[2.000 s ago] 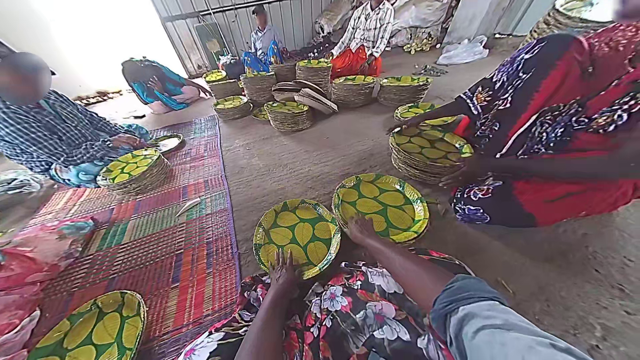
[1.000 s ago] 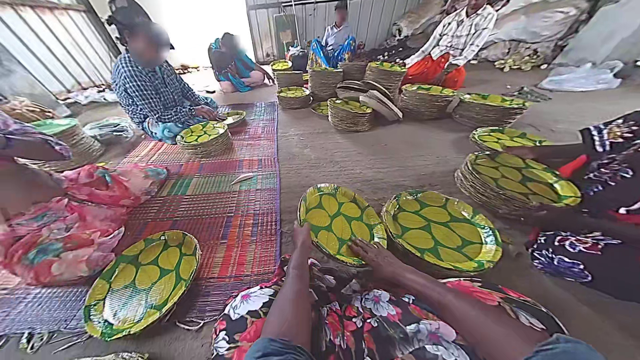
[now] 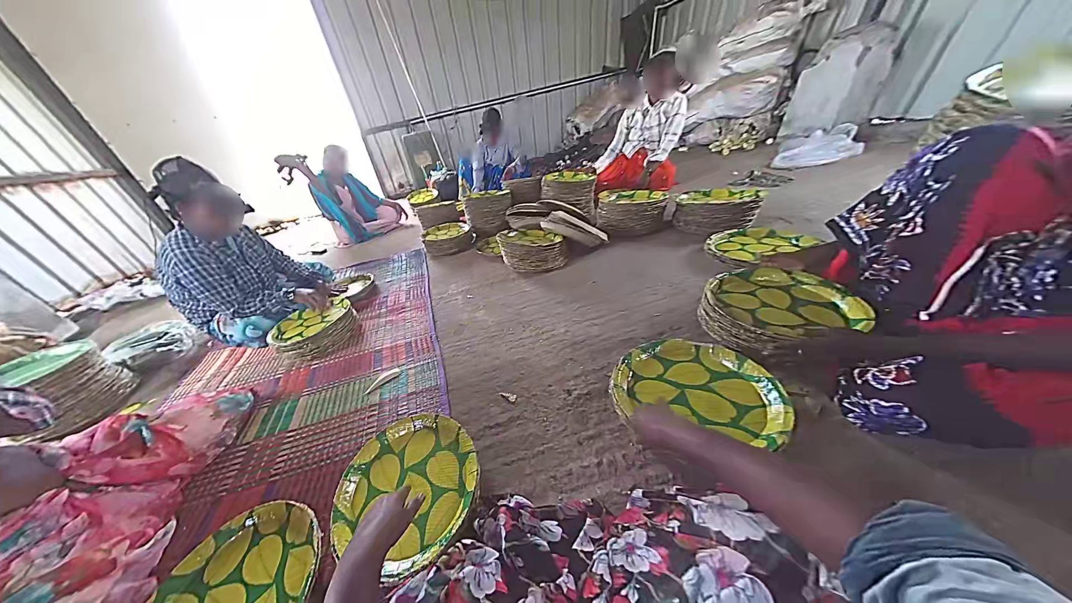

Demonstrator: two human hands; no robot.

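Two round leaf-patterned plates in green and yellow are by my hands. The left plate point(image 3: 435, 473) tilts beside my lap, with my left hand point(image 3: 392, 519) on its face, fingers spread. My right hand point(image 3: 666, 427) reaches out to the front edge of the right plate point(image 3: 703, 394); its fingers are blurred, so whether it grips cannot be told. Another such plate point(image 3: 260, 561) lies at the lower left, near the left one. Floral cloth point(image 3: 628, 553) covers my lap.
A co-worker in red and dark cloth point(image 3: 997, 251) sits at the right by a plate stack point(image 3: 783, 301). On the left, a person in a checked shirt point(image 3: 226, 272) touches another stack point(image 3: 311, 327) on the woven mat point(image 3: 335, 394). More stacks point(image 3: 632, 213) stand behind, near seated people.
My hands were together on one plate a second ago; now they are apart, the left on one plate and the right reaching to another farther right. The view has shifted.
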